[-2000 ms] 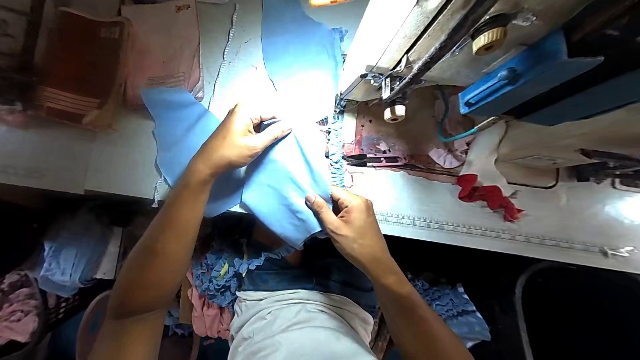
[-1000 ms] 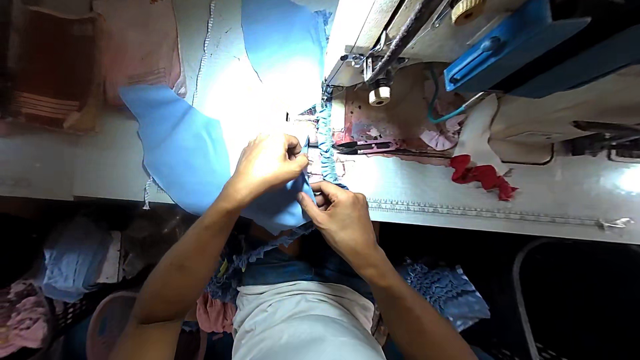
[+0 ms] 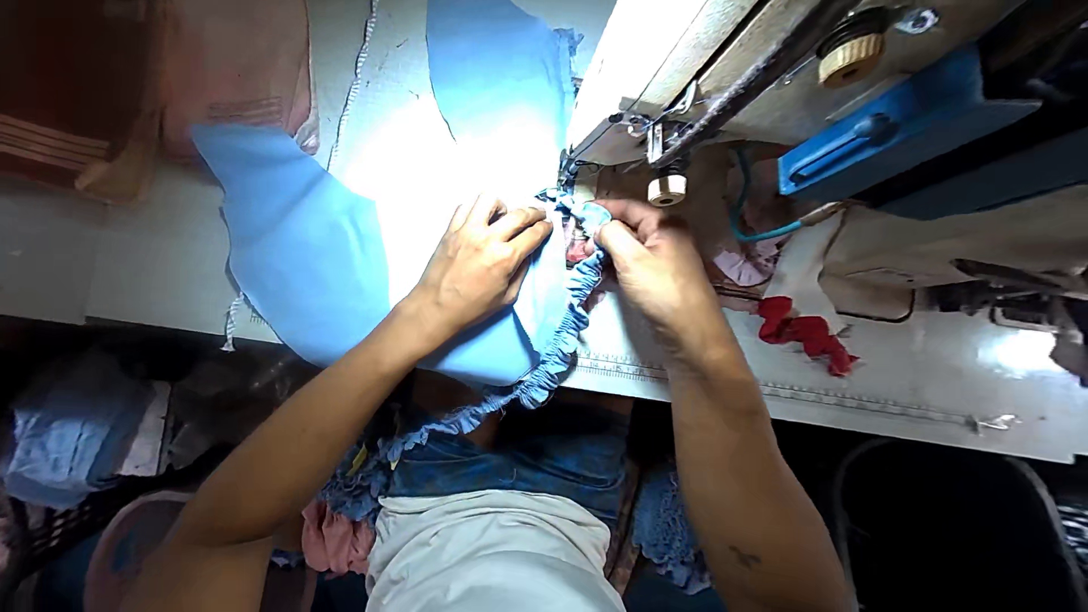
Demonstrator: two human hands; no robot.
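Note:
My left hand [image 3: 486, 259] lies on a light blue fabric panel [image 3: 297, 246], its fingertips close to the presser foot of a sewing machine [image 3: 568, 170]. Pinched in my right hand [image 3: 650, 255] is the upper part of a gathered blue ruffle strip [image 3: 561, 344], just below and right of the foot. The strip runs down along the panel's right edge and hangs over the table edge toward my lap. Another blue panel [image 3: 501, 68] lies behind the foot, partly lost in the lamp's glare. Whether the fabric is under the foot cannot be told.
A measuring tape [image 3: 850, 403] runs along the table's front edge. A red ruffled scrap [image 3: 806, 333] lies at right, near a blue machine part [image 3: 880, 127]. Pink fabric pieces [image 3: 234, 68] lie at upper left. Below the table are a dark bin [image 3: 943, 518] and blue cloth [image 3: 72, 442].
My right hand has moved up toward the presser foot, bringing the ruffle strip with it. My left hand, earlier gripping the folded panel, now rests flatter on it. The dark-handled tool beside the foot is now hidden.

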